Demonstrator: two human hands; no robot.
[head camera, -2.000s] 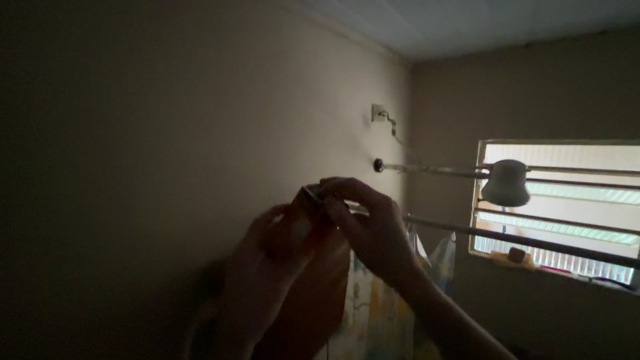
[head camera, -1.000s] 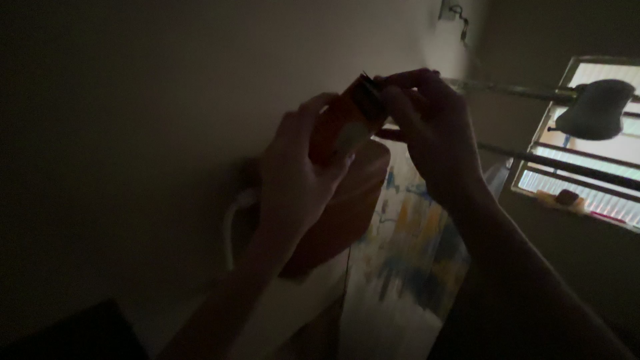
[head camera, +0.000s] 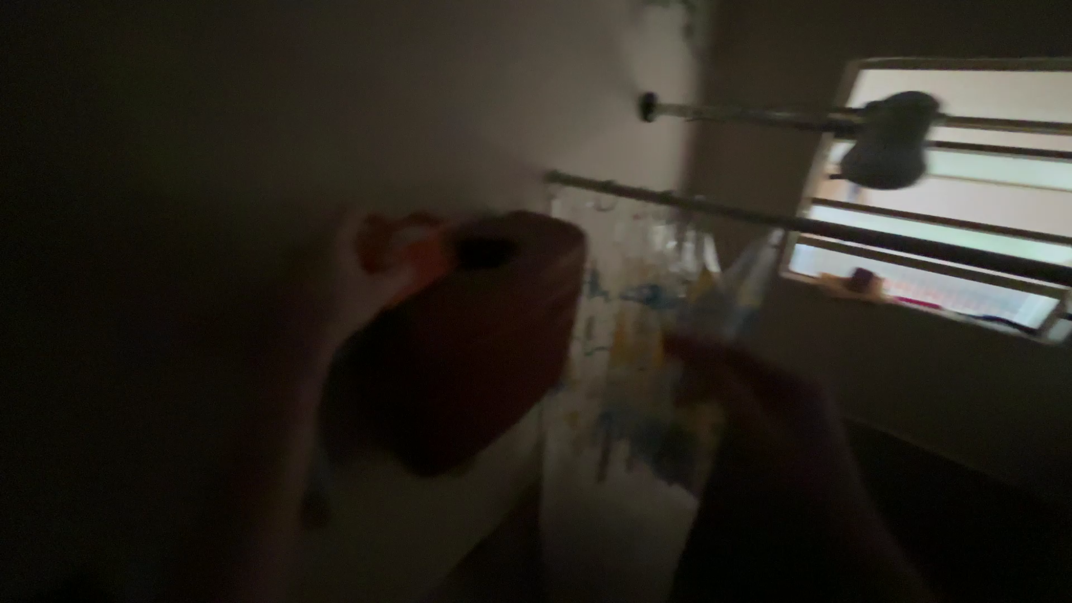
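The view is dark and blurred. My left hand (head camera: 377, 251) is raised at the left of centre, around a small orange container (head camera: 427, 255) with a dark end pointing right. Behind it a reddish-brown box-shaped fixture (head camera: 494, 343) stands out from the wall. My right hand (head camera: 745, 373) is at the right of centre, apart from the container, in front of the patterned curtain. Its fingers point left; blur hides whether anything is between them.
A patterned shower curtain (head camera: 624, 335) hangs from a rod (head camera: 703, 205). Above the rod, a shower head (head camera: 892, 142) sits on a wall pipe (head camera: 745, 115). A slatted window (head camera: 963, 193) is at the right, with small items (head camera: 863, 283) on its sill.
My right hand has moved away from the orange container, right and down. My left hand still has the container. Both hands were together at it one second ago.
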